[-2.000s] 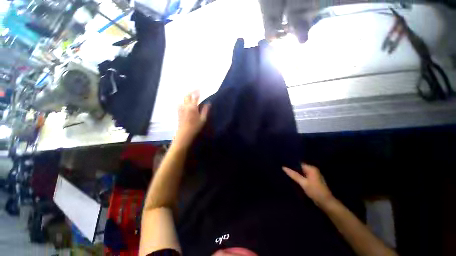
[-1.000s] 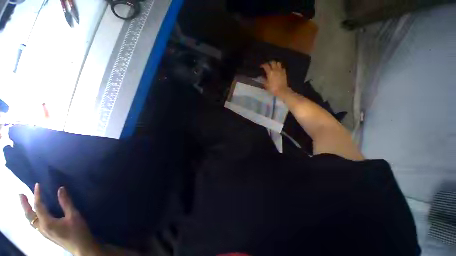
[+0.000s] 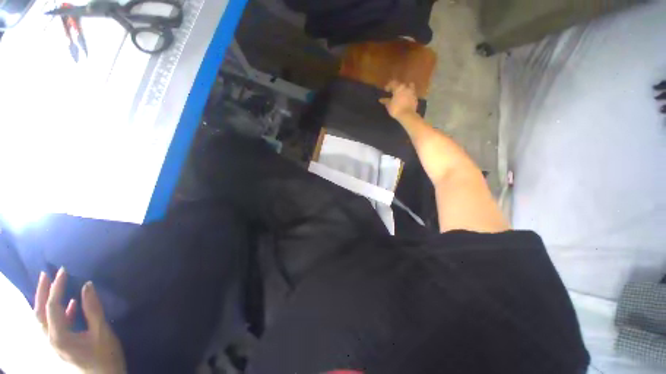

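Observation:
A large dark navy garment panel (image 3: 168, 270) runs from the table's lamp-lit left side towards my lap and merges with my black clothing. My left hand (image 3: 77, 321) lies on the panel at lower left, fingers apart. My right hand (image 3: 402, 99) is reached out to my right side, with its fingers curled at the far edge of a black cloth piece (image 3: 354, 106) over a wooden board or seat (image 3: 391, 62). A white paper or packet (image 3: 358, 162) with a brown edge lies on the black cloth.
Black-handled shears (image 3: 153, 25) and orange-handled snips (image 3: 73, 31) lie on the white table at upper left. The ruler strip (image 3: 164, 77) runs beside its blue edge (image 3: 191, 109). Pale sheeting (image 3: 577, 161) covers the right side. Lamp glare hides the needle area.
The view has swung to my right since the first frame. My right hand has moved from the panel to the black cloth, its fingers now curled. My left hand stays on the panel.

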